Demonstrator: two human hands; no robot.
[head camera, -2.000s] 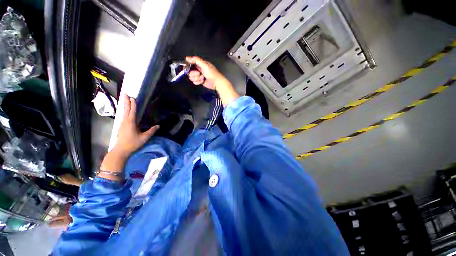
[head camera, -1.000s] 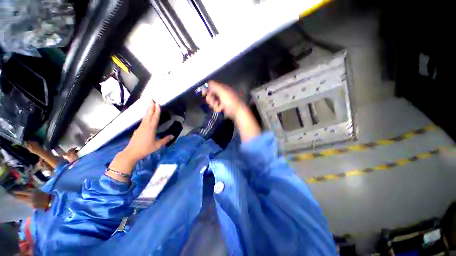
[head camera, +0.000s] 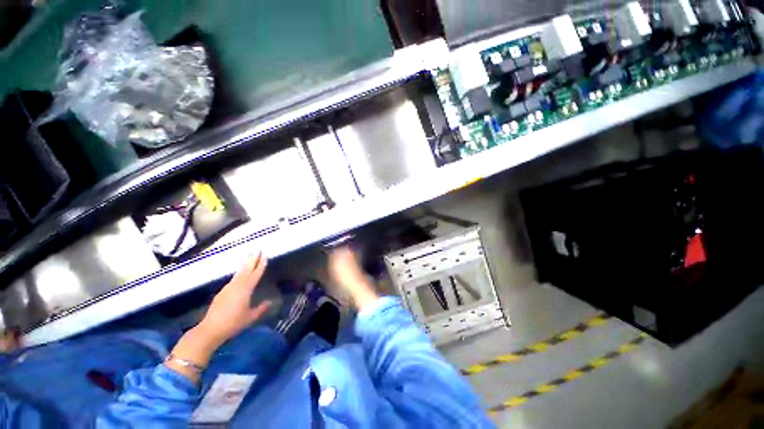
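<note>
My left hand (head camera: 230, 306) rests with its fingertips at the near edge of the silver-white conveyor rail (head camera: 293, 250), fingers apart and holding nothing. My right hand (head camera: 345, 266) is blurred, just below the same rail, to the right of my left hand. A small dark item (head camera: 338, 241) shows at its fingertips; I cannot tell what it is or how it is held. Beyond the rail lies the steel bed (head camera: 266, 184) with thin cross bars (head camera: 314, 172). A small black tray (head camera: 233, 228) on it holds a white item (head camera: 170, 232) and a yellow item (head camera: 206, 196).
Populated green boards (head camera: 519, 92) stand in a row on the line at upper right. Bagged components (head camera: 159, 92) lie on the green bench (head camera: 293, 42). Light grey metal fixtures (head camera: 448, 281) and a large black tote (head camera: 637, 243) are on the floor. Blue sleeves of others show at the edges.
The view has swung right and up along the line, bringing the populated boards and the black tote into view. My left hand stays at the rail; my right hand stays below it.
</note>
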